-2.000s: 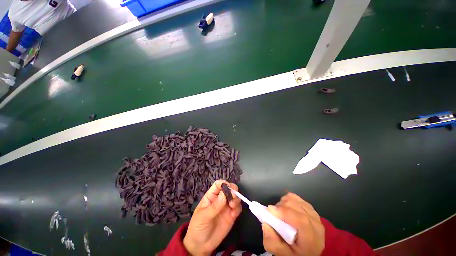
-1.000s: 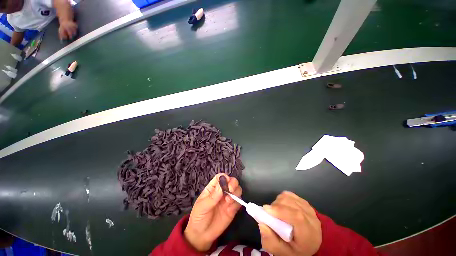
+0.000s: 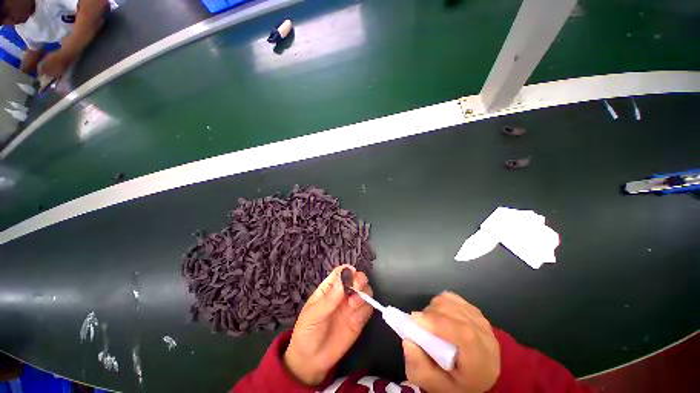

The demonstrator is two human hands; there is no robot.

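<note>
My left hand (image 3: 326, 326) holds a small dark brown part (image 3: 347, 278) between thumb and fingers, at the front right edge of the pile. My right hand (image 3: 453, 343) is closed around a white needle-tip bottle (image 3: 418, 338). Its thin pale tip points up and left and meets the part, or is very close to it; contact is too small to tell. A large heap of loose dark brown parts (image 3: 276, 257) lies just beyond and left of my left hand.
White scraps (image 3: 520, 236) lie to the right, with a blue and silver cutter (image 3: 664, 184) farther right. Two dark parts (image 3: 516, 163) lie near the white post (image 3: 522, 57). Beyond the white rail (image 3: 307, 140), a two-tone piece (image 3: 281, 32) rests on the green belt (image 3: 368, 69). A person works across it.
The two-tone pieces on the belt have moved left, and one is no longer seen there. The bottle tip has shifted slightly at the held part. The person across has moved their arms.
</note>
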